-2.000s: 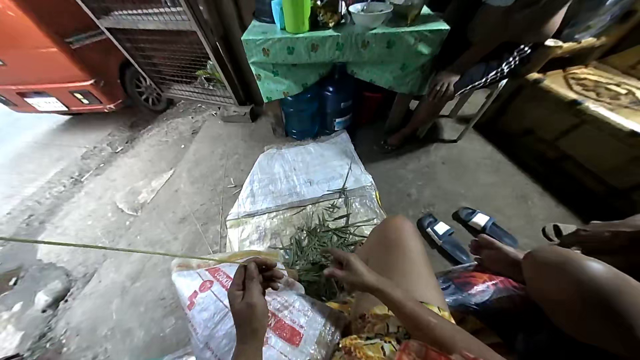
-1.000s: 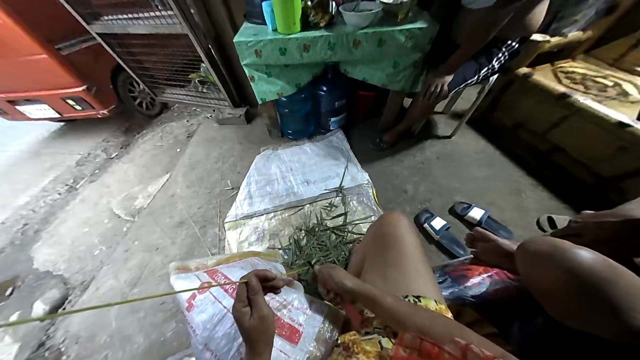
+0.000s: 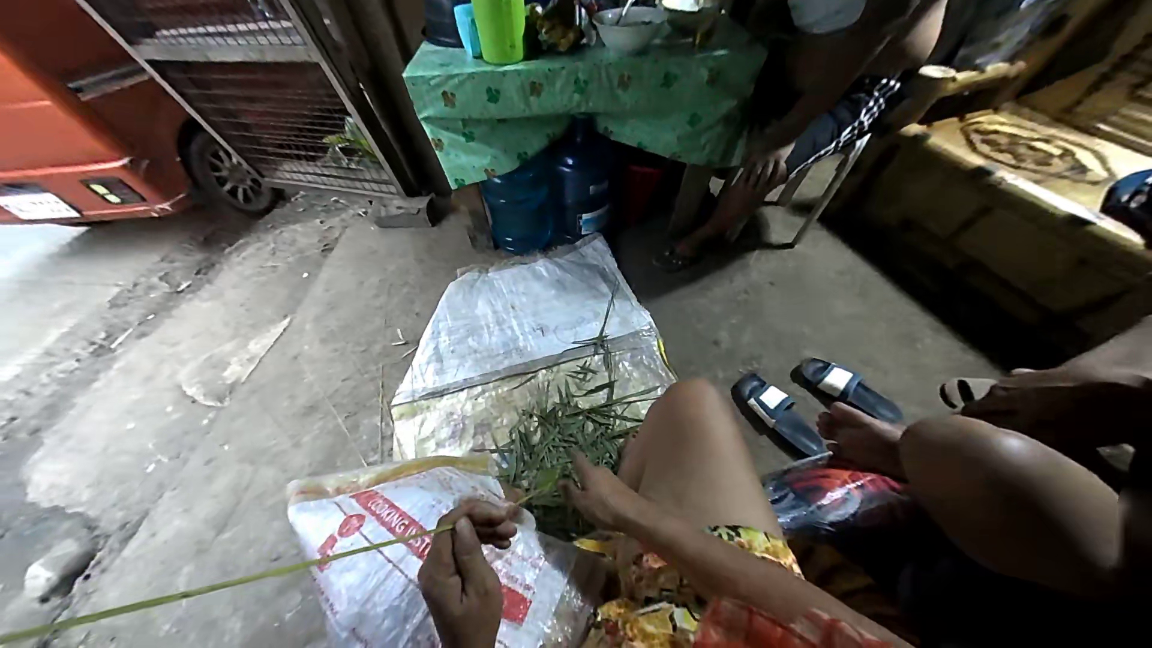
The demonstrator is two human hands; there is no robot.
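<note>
Between the thumb and fingers of my left hand (image 3: 468, 562) is a long thin green stem (image 3: 270, 573), which runs out past the lower left edge of the view. My right hand (image 3: 598, 495) is beside my knee, at the right end of the stem, over a heap of narrow green leaves (image 3: 571, 423); its fingertips are partly hard to make out, and a bit of green shows at them. The leaves lie on flattened woven plastic sacks (image 3: 531, 310) on the ground. Under my left hand is a white printed sack (image 3: 396, 522) with red bands.
Ahead stands a table with a green cloth (image 3: 585, 85), blue water jugs (image 3: 549, 198) beneath it. A person sits right of it. Dark slide sandals (image 3: 778, 414) lie right of my knee, near another person's bare foot (image 3: 859, 436). A bamboo bench (image 3: 1008, 171) is at right, an orange vehicle (image 3: 72, 135) at left.
The left end of the stem has dropped lower in view. My left hand has stayed over the printed sack, and my right hand has stayed near the leaves.
</note>
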